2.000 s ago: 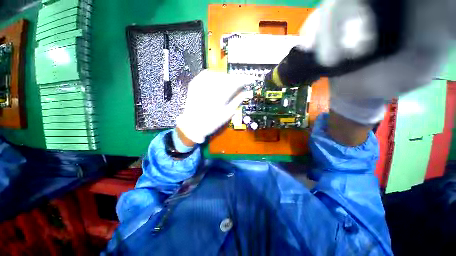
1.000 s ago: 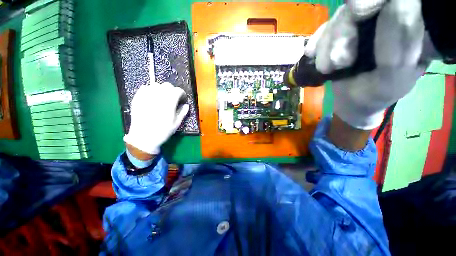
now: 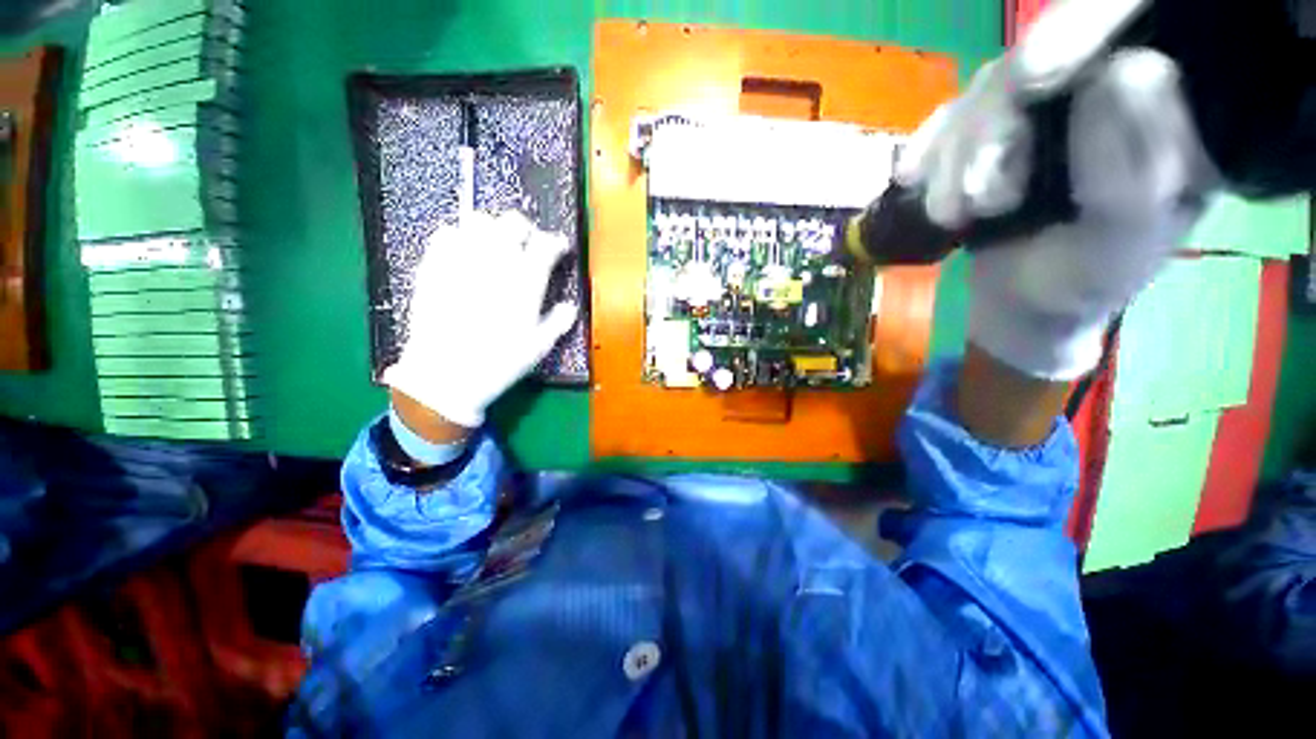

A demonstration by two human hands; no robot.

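My right hand (image 3: 1068, 217), in a white glove and partly blurred, grips the black electric screwdriver (image 3: 924, 224). Its yellow-ringed tip end is over the right edge of the green circuit board (image 3: 758, 325). The white heat sink (image 3: 765, 162) lies along the board's far edge, both on the orange fixture (image 3: 678, 426). My left hand (image 3: 484, 318), gloved in white, is over the black screw tray (image 3: 364, 173) of tiny silver screws. Its fingertips are among or just above the screws; whether they pinch one I cannot tell. The marker pen (image 3: 466, 159) lies in the tray, its near end reaching the hand.
Pale green sheets (image 3: 166, 318) are stacked in rows at the left; more (image 3: 1183, 375) lie on the red mat (image 3: 1241, 433) at right. Another orange fixture (image 3: 22, 217) is at the far left edge. Red crates (image 3: 246, 578) are below the bench at lower left.
My left hand has left the circuit board and moved left to the screw tray. The screwdriver, still in my right hand, has moved slightly right, from over the board's middle to its right edge.
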